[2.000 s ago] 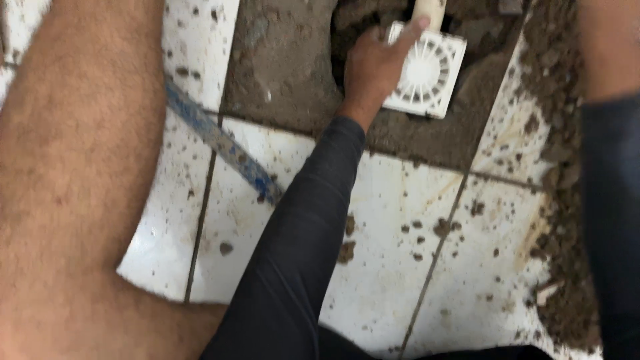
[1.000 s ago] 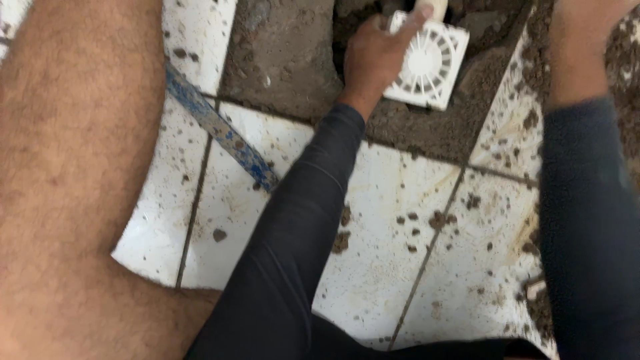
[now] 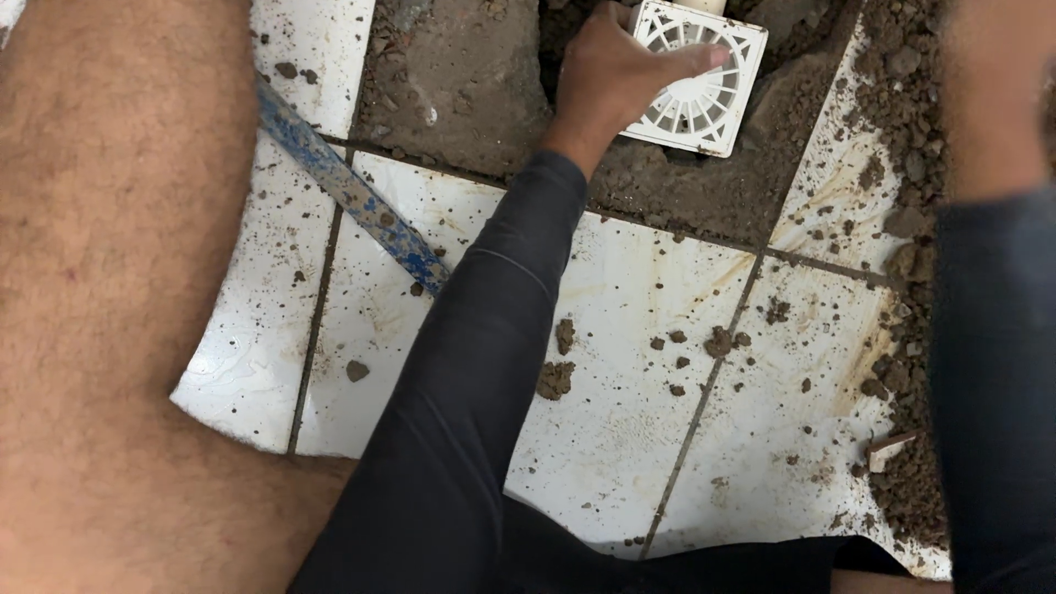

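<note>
At the top, my left hand (image 3: 615,78) grips the left side of a white plastic floor drain grate (image 3: 701,128), its thumb lying across the slotted round centre. A cream plastic pipe (image 3: 701,5) meets the grate's far edge and runs out of view. Both lie over a broken-out hole in the floor, with dark soil around them. My right hand (image 3: 994,91) is blurred at the upper right, above the loose rubble; its fingers are cut off by the frame, so whether it holds something is hidden.
A blue, paint-worn metal bar (image 3: 363,202) lies across the white floor tiles (image 3: 627,297), partly under my left forearm. Rough mortar (image 3: 462,91) borders the hole. Soil and rubble (image 3: 907,330) are heaped along the right. My bare leg (image 3: 115,247) fills the left side.
My right hand, out of view two seconds ago with only the forearm showing, came into view at the upper right. My left hand has stayed on the grate.
</note>
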